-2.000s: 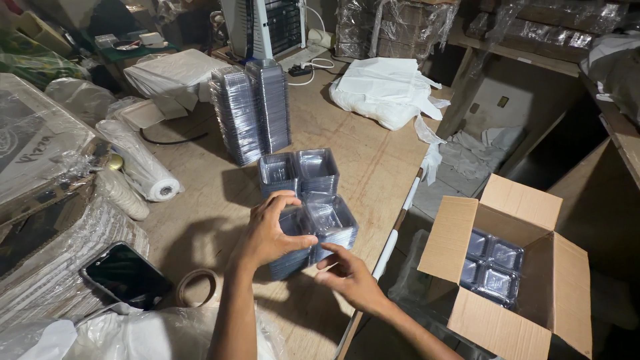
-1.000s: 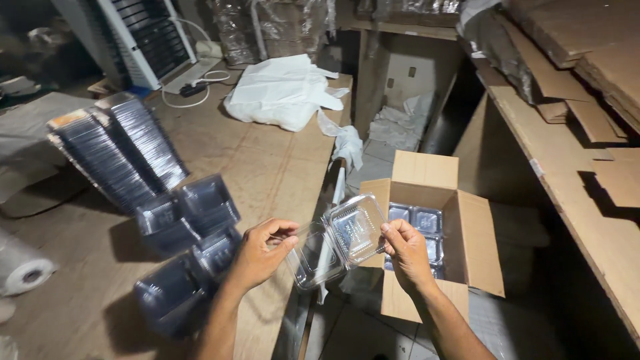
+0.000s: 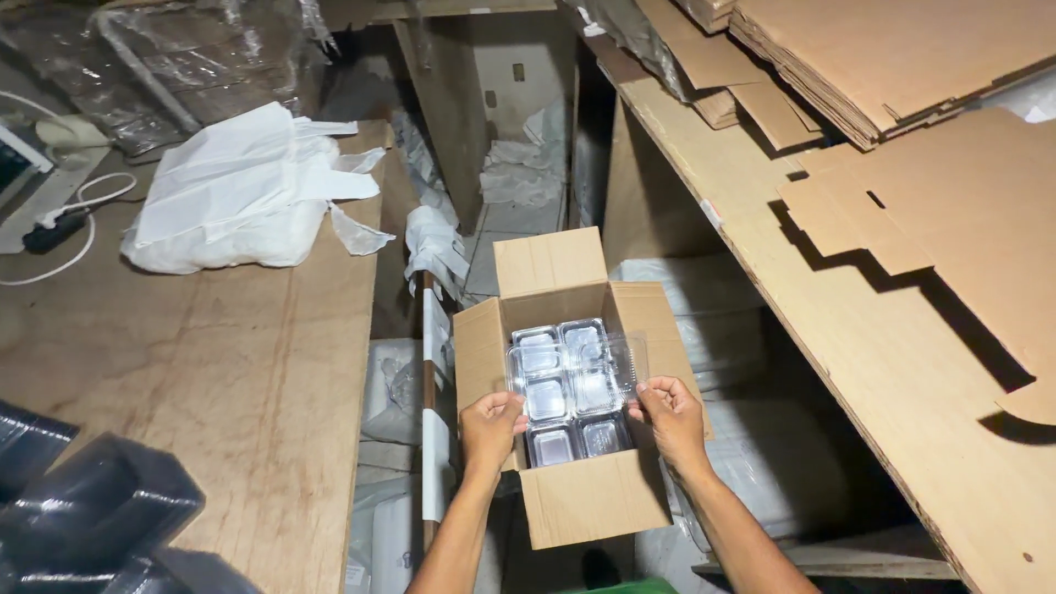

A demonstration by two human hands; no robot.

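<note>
An unfolded clear plastic clamshell container (image 3: 627,363) spans between my two hands, over an open cardboard box (image 3: 569,503). My left hand (image 3: 492,425) pinches its left edge by the box's left side. At the right edge, my right hand (image 3: 670,417) grips it between thumb and fingers. Under it, inside the box, stand several stacks of clear plastic containers (image 3: 553,445) in two columns. The held container's see-through walls overlap those below, so its lower outline is hard to make out.
On the left wooden table (image 3: 206,355) lie white plastic bags (image 3: 239,190) and stacked dark-looking plastic containers (image 3: 99,503). The right wooden table (image 3: 767,247) carries flattened cardboard (image 3: 932,214). A rail with white wrapping (image 3: 437,396) runs just left of the box.
Two seconds ago both hands were at the container stacks on the table; one second ago they held the clear container beside the box. Now it is over the box. The view has swung right.
</note>
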